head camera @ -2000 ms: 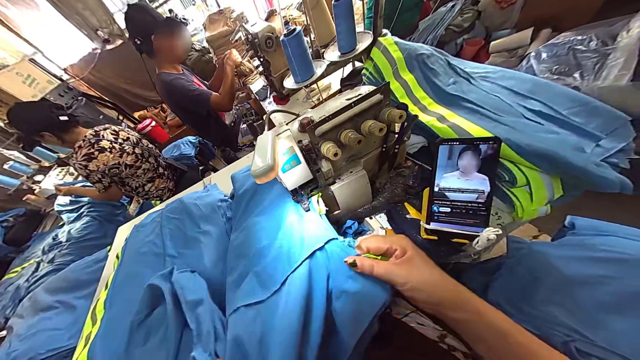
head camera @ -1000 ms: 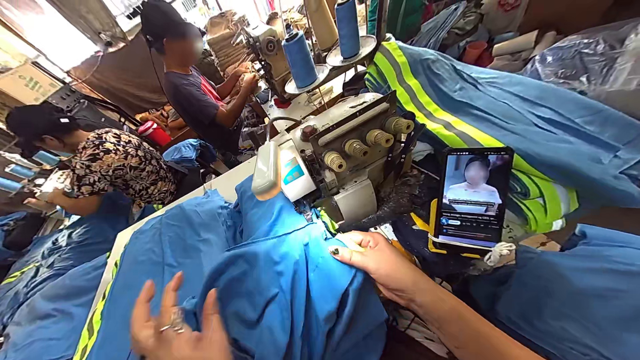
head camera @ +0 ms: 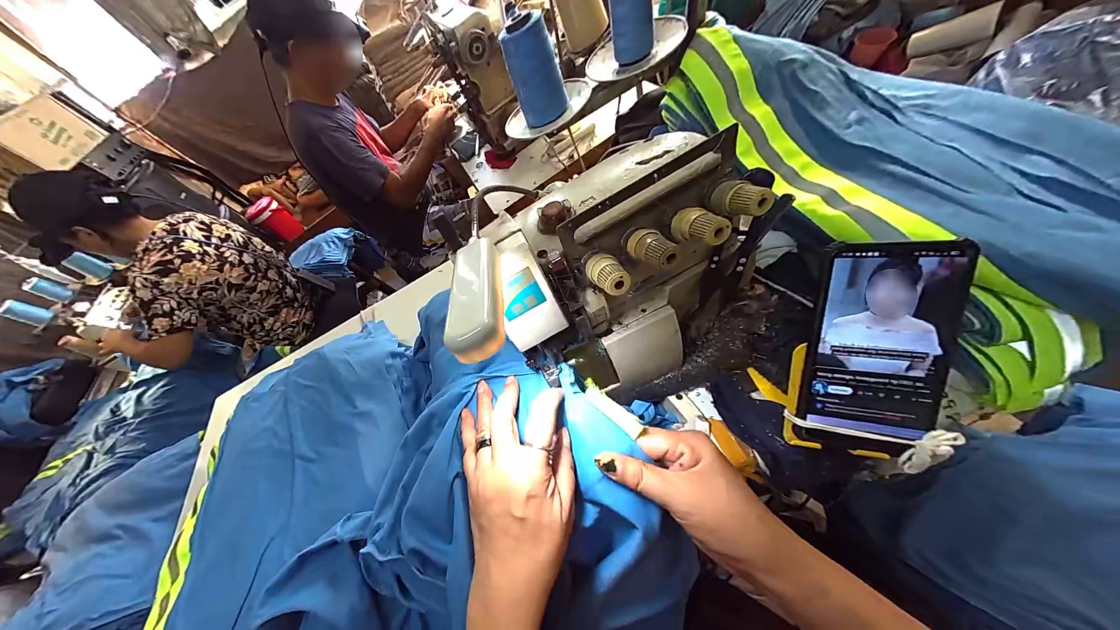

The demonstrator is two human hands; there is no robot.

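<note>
Blue fabric [head camera: 376,490] lies bunched over the table and runs up to the presser foot of an overlock sewing machine [head camera: 647,236]. Flat on this cloth, just below the foot, rests my left hand [head camera: 521,472], its fingers slightly spread and pointing at the machine. My right hand [head camera: 678,472] pinches the cloth's edge between thumb and fingers, to the right of the foot. A narrow pale yellow-green strip [head camera: 612,409] shows along that edge. A small lamp [head camera: 473,302] lights the stitching area. The needle itself is hard to make out.
A phone [head camera: 884,341] stands in a yellow holder tied with cord at right. Blue thread cones [head camera: 534,70] rise behind the machine. Blue fabric with reflective bands [head camera: 787,149] is heaped at upper right. Two people, one standing [head camera: 350,149] and one bent forward [head camera: 210,271], work beyond the table.
My left hand, out of view two seconds ago and raised over the cloth at lower left one second ago, now lies on the fabric by the foot. My right hand still pinches the edge.
</note>
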